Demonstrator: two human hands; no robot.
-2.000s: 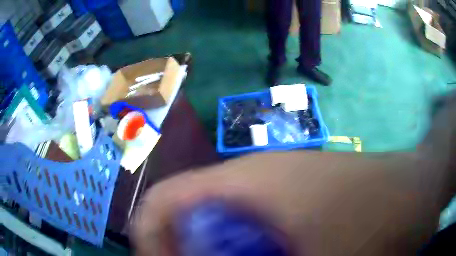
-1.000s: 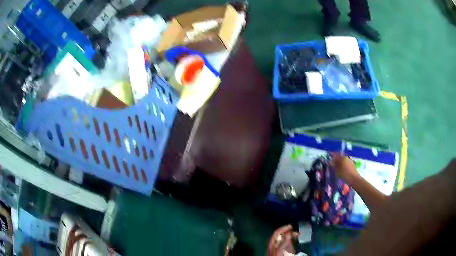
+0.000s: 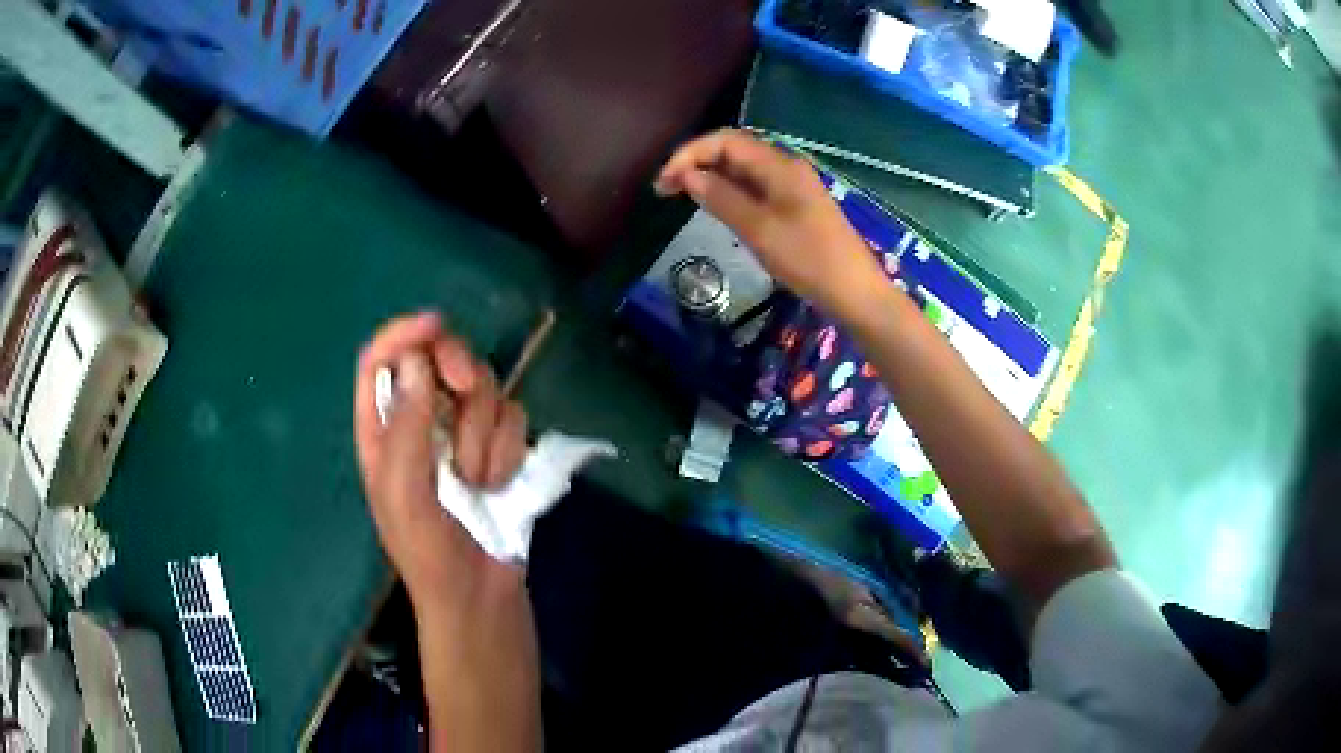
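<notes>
My left hand (image 3: 441,441) is over the edge of the green bench (image 3: 250,309), its fingers closed on a crumpled white tissue (image 3: 515,500) that hangs from the palm side. My right hand (image 3: 765,199) is raised to the right of it, fingers bent, with nothing seen in it. The dark patterned pouch (image 3: 831,383) lies under my right forearm on a printed carton (image 3: 1007,353). A round silver-topped item (image 3: 699,284) sits beside the pouch.
Cream housings (image 3: 96,368) stand along the bench's left side, near small white pieces (image 3: 81,547) and a sheet with black bars (image 3: 213,640). A blue basket (image 3: 302,44) is top left. A blue parts bin (image 3: 956,88) is top right. A small white packet (image 3: 707,444) lies below the pouch.
The view has swung down and right. My right hand has left the pouch and is raised above the carton. My left hand, at the bottom edge before, is now up over the bench edge with the tissue.
</notes>
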